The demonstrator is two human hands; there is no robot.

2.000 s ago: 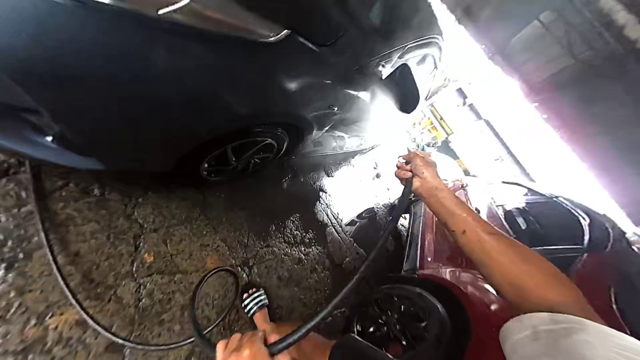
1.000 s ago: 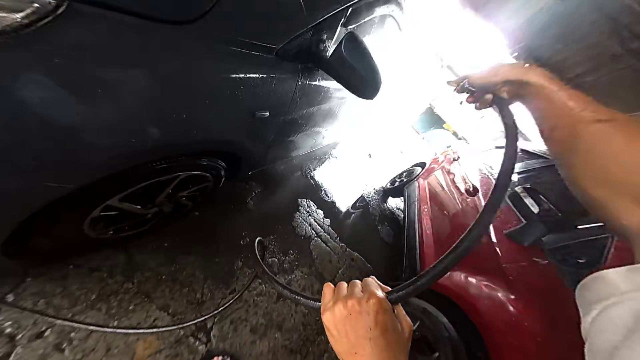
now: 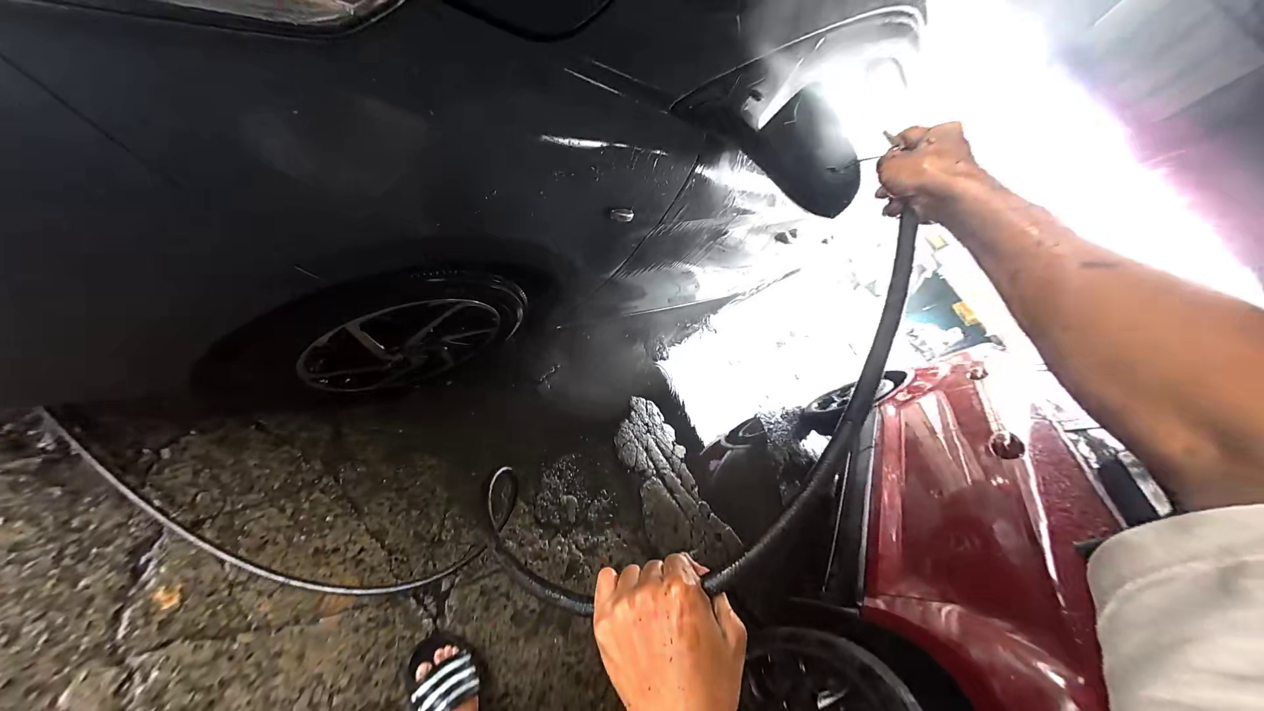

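Observation:
A thick black hose runs between my two hands. My right hand is closed around its upper end, where a small nozzle tip pokes out beside the side mirror of a dark car. Lower down, my left hand grips the same hose near the bottom middle. Beyond that hand the hose makes a small loop and trails left over the ground. A thin line, perhaps water, shows between the nozzle and the mirror. Water drops and streaks cover the dark car's side.
A red car stands at the right, its wheel close to my left hand. The dark car's front wheel is at the left. Wet, cracked concrete lies between the cars. My sandalled foot is at the bottom. Glare hides the background.
The view has shifted. My right hand, holding the hose end, was out over the red car one second ago and is now beside the dark car's mirror. My left hand still grips the hose.

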